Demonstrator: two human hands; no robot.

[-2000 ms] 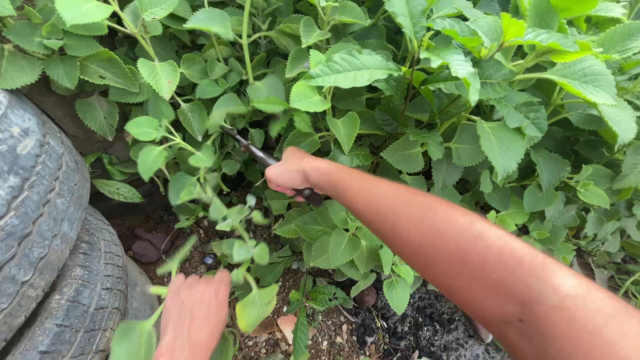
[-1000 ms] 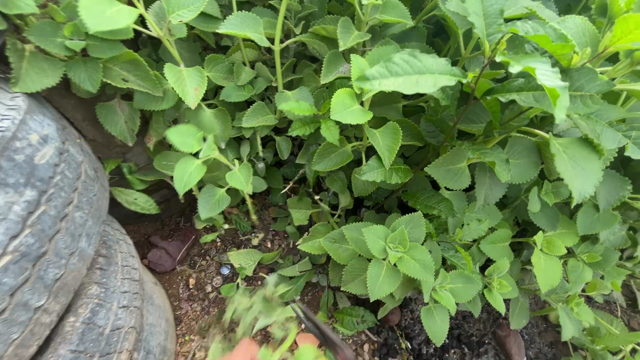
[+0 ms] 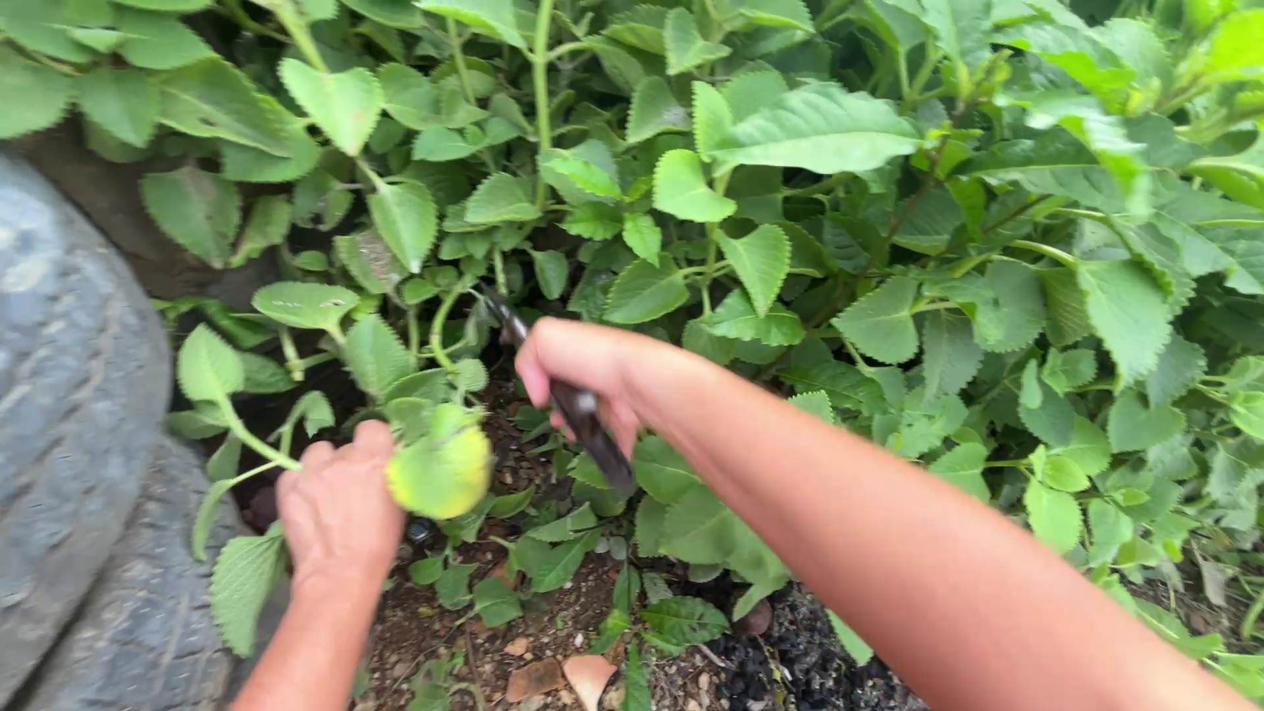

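Observation:
My left hand [image 3: 343, 499] is closed around green leafy stems [image 3: 255, 434] beside the tires, with a yellowing leaf [image 3: 441, 472] just to its right. In my right hand [image 3: 583, 375] is a dark-handled cutting tool [image 3: 592, 434], probably pruning shears. Its narrow tip points up and left into the foliage, close to a curved green stem [image 3: 439, 321]. Leaves partly hide the tip, so whether its blades touch the stem cannot be told.
Two worn rubber tires [image 3: 74, 425] are stacked at the left edge. Dense serrated-leaf plants [image 3: 889, 296] fill the back and right. Below lie brown soil [image 3: 425, 632], reddish stone or clay pieces [image 3: 535, 679] and black gravelly material [image 3: 810, 652].
One second ago the hands were mostly below the view, near a blurred cutting. Both now reach into the plants, the left gripping stems and the right extending the tool.

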